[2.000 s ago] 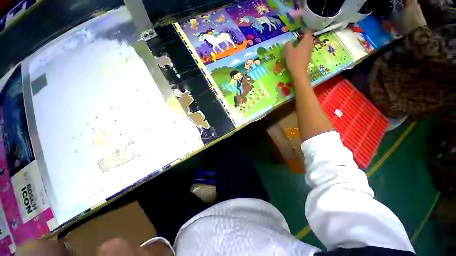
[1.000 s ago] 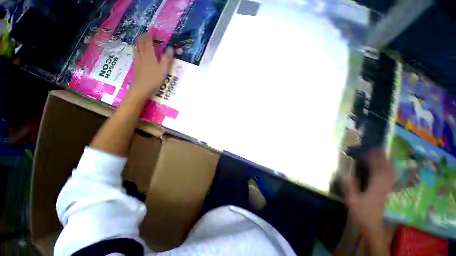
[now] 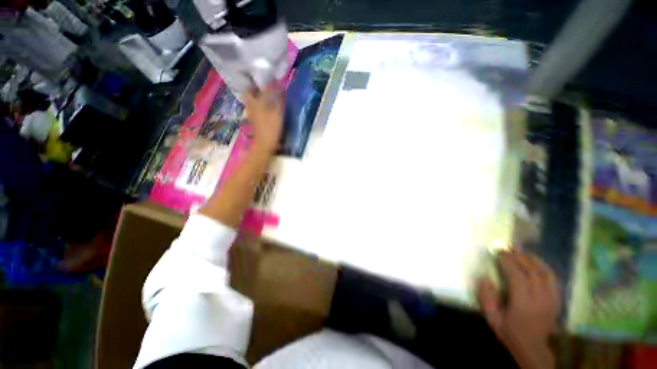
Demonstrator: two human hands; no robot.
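Note:
My left hand (image 3: 265, 108) is at the upper left, over the pink packaging, with its fingers on the lower part of a white unit with a black round part (image 3: 248, 54). The unit is tilted and blurred. My right hand (image 3: 524, 295) rests at the front right edge of the bright white sheet (image 3: 403, 173), fingers slightly spread, with nothing visible in it. The fingertips of my left hand are partly hidden against the unit.
Pink printed packaging (image 3: 176, 173) lies on the bench at left. More white units (image 3: 155, 54) stand at the far upper left. An open cardboard carton (image 3: 148, 288) is below the bench edge. A colourful horse picture sheet (image 3: 619, 245) lies at right.
My left hand has moved from the bare pink packaging up to the white unit, which has come into view. My right hand has come to the sheet's front right edge. The view has shifted.

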